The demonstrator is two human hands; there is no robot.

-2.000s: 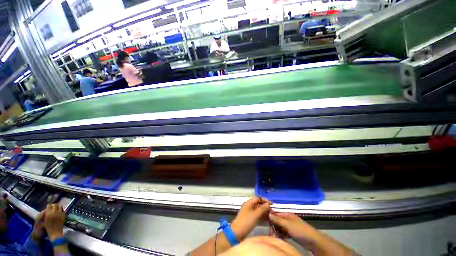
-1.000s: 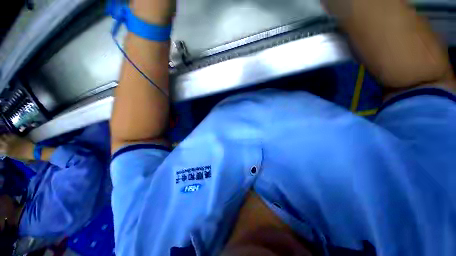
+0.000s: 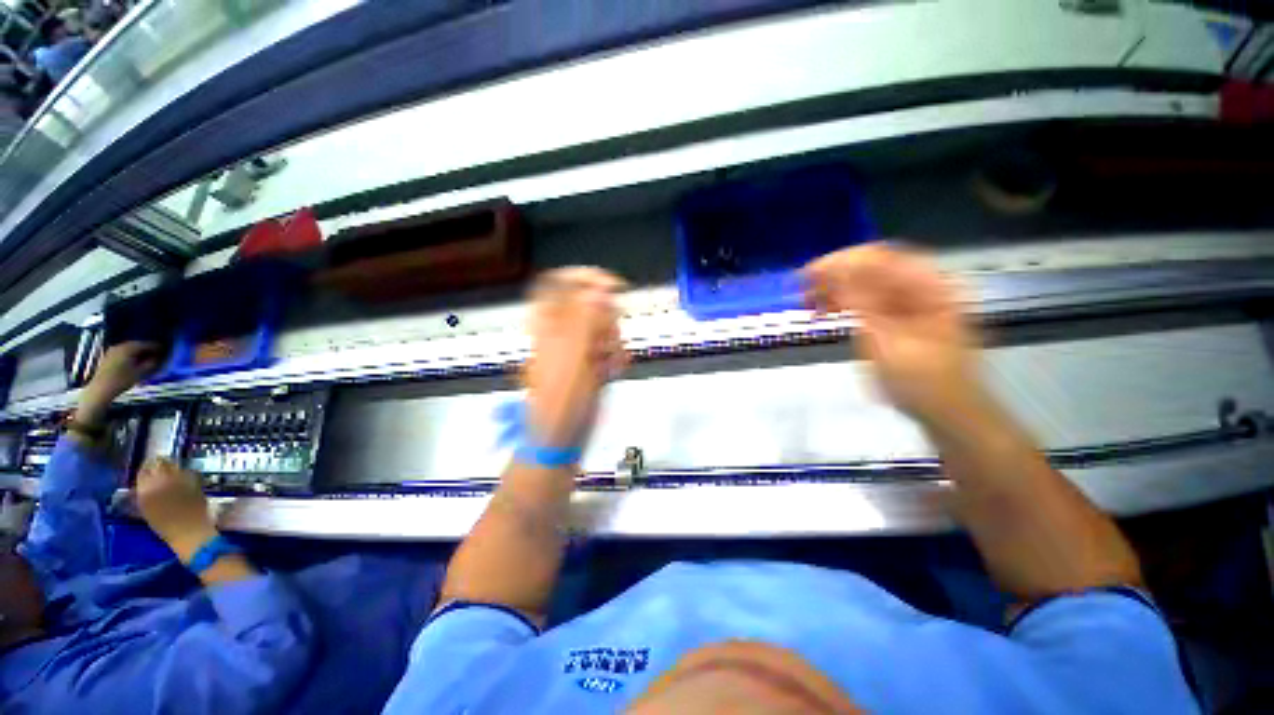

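My left hand (image 3: 577,333) is raised over the conveyor, blurred, with a bright blue wrist strap (image 3: 546,453) on the wrist. Whether its fingers hold anything cannot be seen. My right hand (image 3: 891,310) is at the front right corner of the blue parts bin (image 3: 752,296), its fingertips by the rim; it is blurred too. A few small dark and shiny parts lie in the bin. The two hands are apart.
A reddish-brown trough (image 3: 426,254) and a small red bin (image 3: 280,235) stand behind the rail. A black carrier with a board (image 3: 254,440) lies on the conveyor at left, beside another person's hands. A metal stop (image 3: 630,467) sits on the front rail.
The view has swung down to the shirt and back to the conveyor. My hands, together two seconds ago, are now apart, the right one by the blue bin.
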